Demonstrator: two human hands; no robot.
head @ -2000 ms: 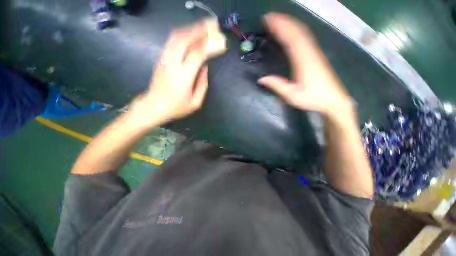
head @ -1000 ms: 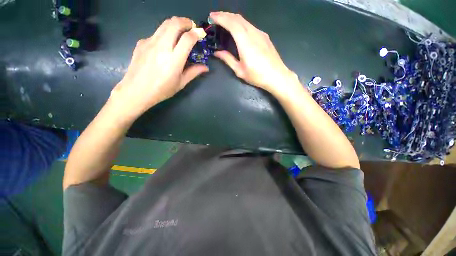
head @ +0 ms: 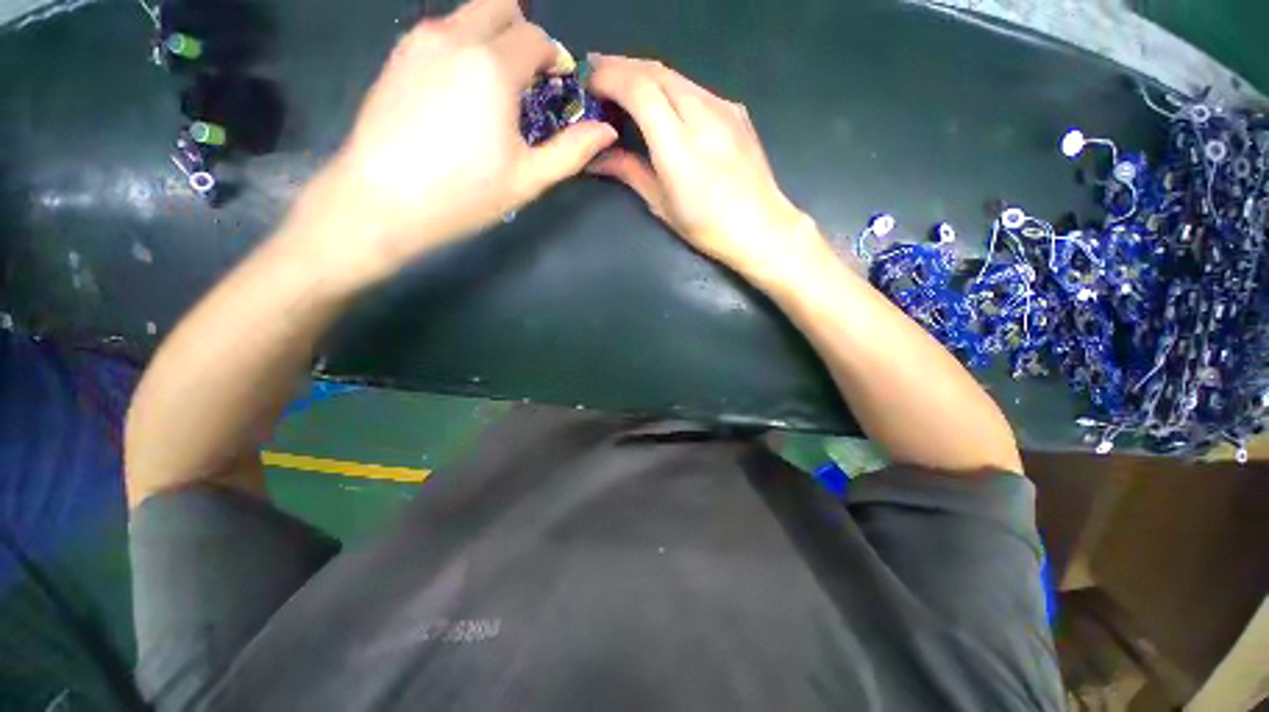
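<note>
My left hand [head: 459, 132] grips a small blue circuit board [head: 551, 109] between thumb and fingers, with a pale covering on one fingertip. My right hand [head: 703, 160] meets it from the right, its fingers and thumb closed around a dark housing that is mostly hidden; only a dark edge shows between the fingertips. The thumbs of both hands are close together below the board. How far the board sits in the housing cannot be seen.
Two black units with green cylinders [head: 208, 134] lie at the upper left of the dark green worktop [head: 585, 306]. A tangled pile of blue boards [head: 1183, 278] with pale wires and discs covers the right end. A blue-clothed person [head: 56, 445] is at left.
Since two seconds ago, both hands have closed on the unit. Over the last second my left hand has shifted up and turned, its thumb now over the board's lower edge.
</note>
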